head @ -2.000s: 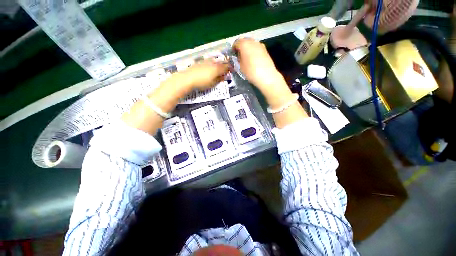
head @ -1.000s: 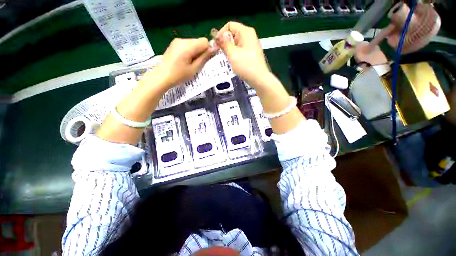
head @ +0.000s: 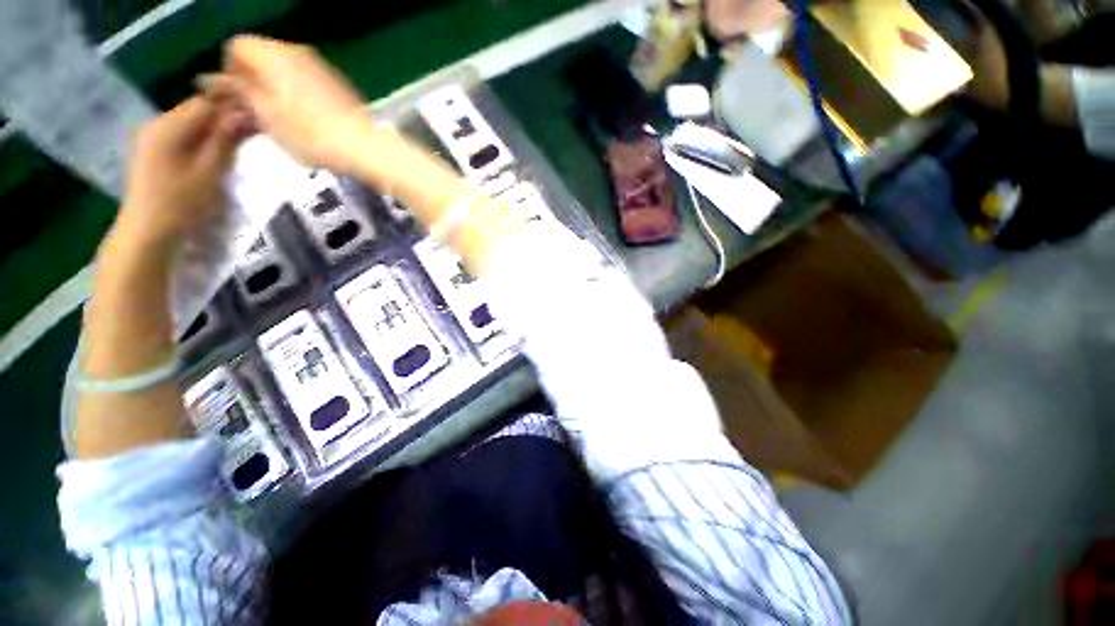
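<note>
A clear blister tray (head: 401, 397) lies on the bench, holding two rows of white product units (head: 389, 320) with dark ovals at the near end. My left hand (head: 183, 165) and my right hand (head: 287, 98) meet above the tray's far left part. Their fingertips are together and blurred; whether a small label is between them cannot be told. A whitish label strip (head: 210, 254) hangs below the hands, partly hidden by my left hand and blurred. My left forearm and the strip cover part of the tray's left side.
Another printed strip (head: 76, 92) crosses the upper left. Right of the tray are a reddish item (head: 642, 190), a white case (head: 687, 100), a cable (head: 709, 232) and a gold box (head: 899, 55). An open carton (head: 844, 342) stands below the bench edge. A person's sleeve (head: 1094, 104) shows far right.
The view has turned, so the bench things sit further left and tilted. Both hands have moved to the upper left and remain together. The label roll is no longer visible.
</note>
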